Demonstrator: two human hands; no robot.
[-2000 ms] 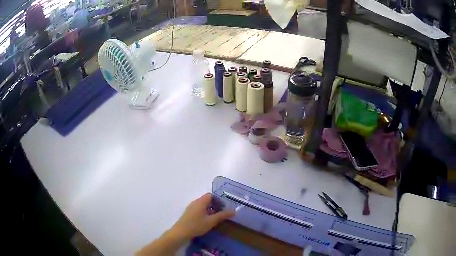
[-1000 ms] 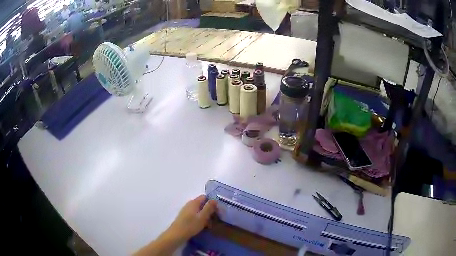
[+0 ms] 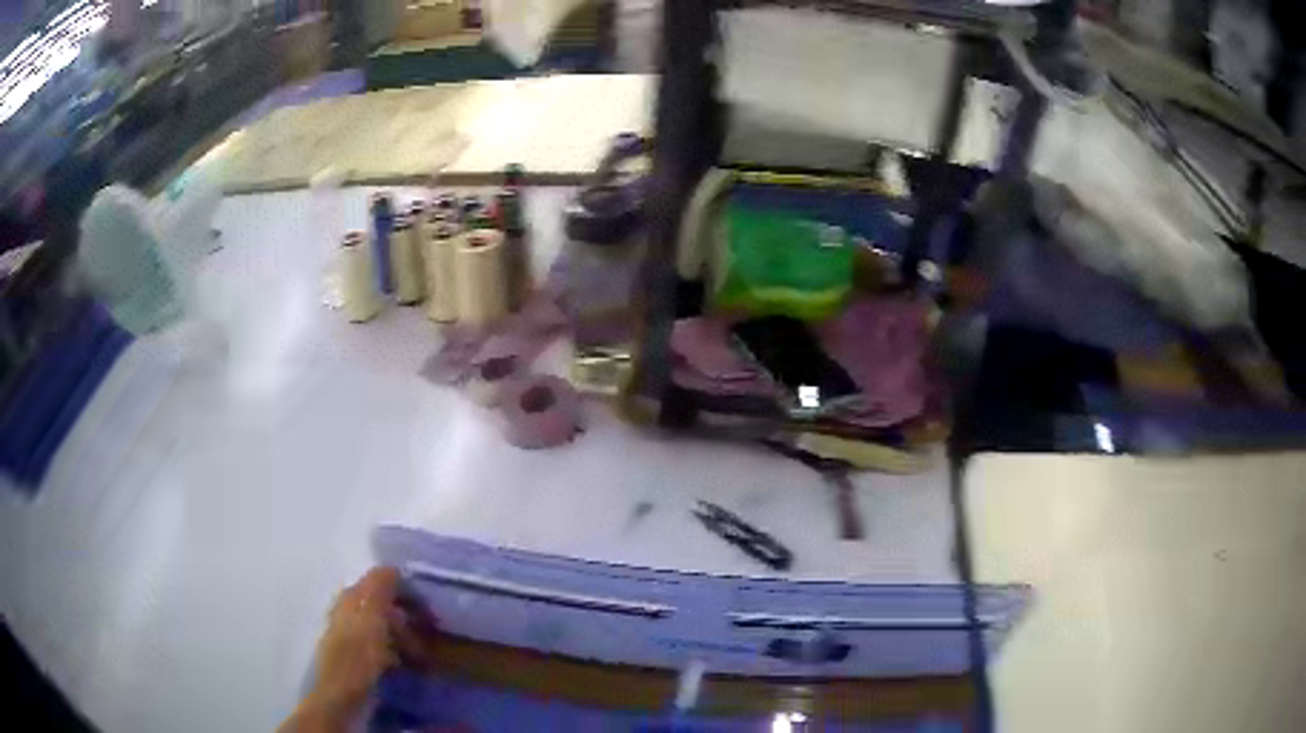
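Note:
The clear bluish sewing template (image 3: 573,630) lies across the bottom of the blurred view, with two long narrow slots, blue lettering and a small dark rectangle on its upper leaf. A brown strip (image 3: 544,670) shows below that leaf. My left hand (image 3: 358,644) grips the template at its left end, fingers at the edge; the fingertips are partly hidden. My right hand is not in view. The dark thread snips (image 3: 742,534) lie just behind the template.
Thread cones (image 3: 480,278), pink tape rolls (image 3: 543,413) and a bottle (image 3: 602,272) stand behind. A dark-framed shelf holds a green packet (image 3: 785,264) and a phone (image 3: 791,361). A fan (image 3: 129,261) stands at left, a cream board (image 3: 1146,573) at right.
The view has swung to the right, so the table things appear further left and more of the cream board shows. My left hand still holds the template's left end.

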